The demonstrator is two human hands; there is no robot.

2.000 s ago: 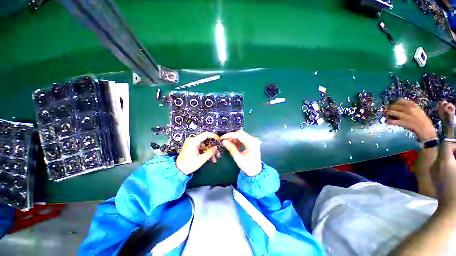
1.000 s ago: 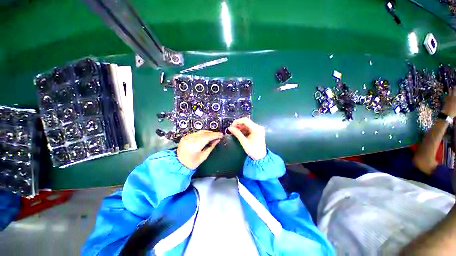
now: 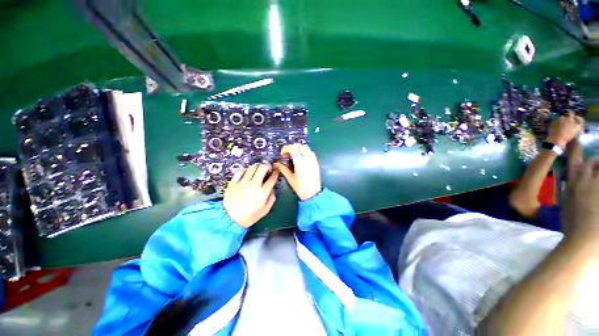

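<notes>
A blister tray [image 3: 289, 117] lies on the green bench before me, with pale-ringed modules in its left pockets. My left hand [image 3: 251, 193] rests over the tray's lower edge, its fingertips near its lower middle pockets. My right hand [image 3: 301, 172] is beside it, over the tray's lower right part. The fingertips of both hands meet around a small dark piece [image 3: 282, 161]. The fingers hide most of it, so I cannot tell which hand grips it. A small white piece [image 3: 234, 151] lies on the tray's middle.
Stacked filled trays [image 3: 62, 157] stand at the left. A metal post [image 3: 141, 42] and a thin white stick [image 3: 241, 88] are behind the tray. A single black part [image 3: 345, 99], a white strip [image 3: 353, 115] and loose module piles [image 3: 420, 131] lie right. Another person's arm [image 3: 540, 170] reaches in.
The view has shifted. My left fingers have moved up onto the tray's lower edge, and both hands' fingertips have come together over its lower pockets. The neighbour's hand has moved at the far right pile.
</notes>
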